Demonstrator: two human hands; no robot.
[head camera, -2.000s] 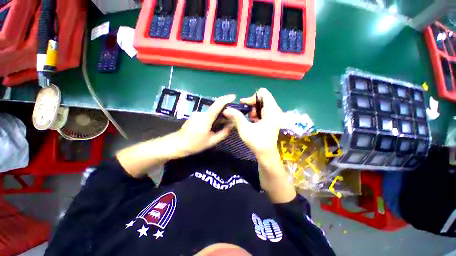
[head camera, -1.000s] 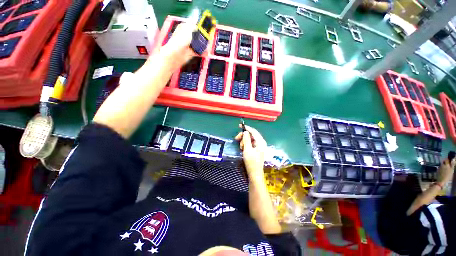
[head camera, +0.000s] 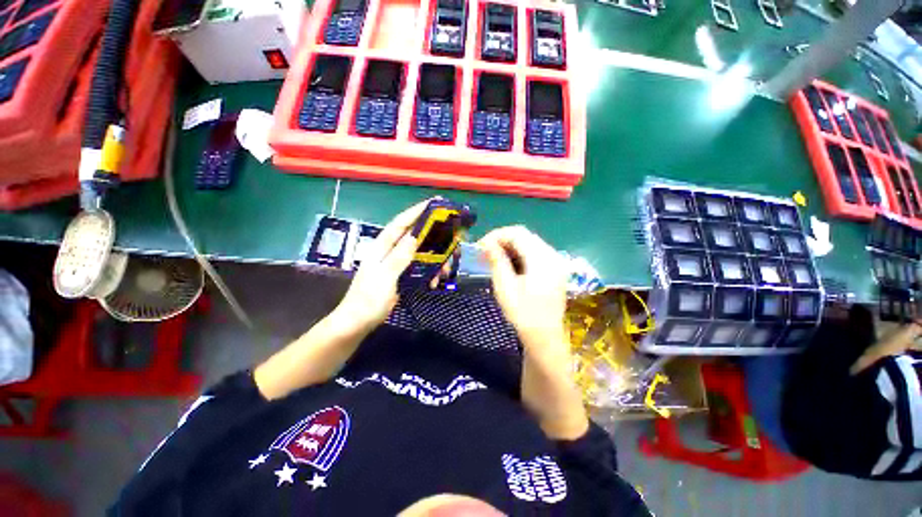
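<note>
My left hand (head camera: 382, 271) holds a dark keypad phone with a yellow backing frame (head camera: 439, 230) around its screen, above the table's front edge. My right hand (head camera: 528, 275) is just right of the phone, fingers bent together; a small pale bit shows near its fingertips, and I cannot tell whether it is gripped. A clear lens tray strip (head camera: 331, 242) with black-framed windows lies at the table edge, partly behind my left hand. A red phone tray (head camera: 425, 165) behind holds two rows of phones, with one slot empty in the back row.
Stacked lens trays (head camera: 736, 267) lie at right, beside a waste bag of yellow frames (head camera: 607, 353). Red foam trays (head camera: 61, 151), a black hose (head camera: 104, 91) and a separate phone (head camera: 217, 153) are at left. Another person's arm (head camera: 890, 348) is at far right.
My left hand has come back from the red tray to the front edge with the yellow-framed phone. My right hand has moved up beside the phone. The view has shifted.
</note>
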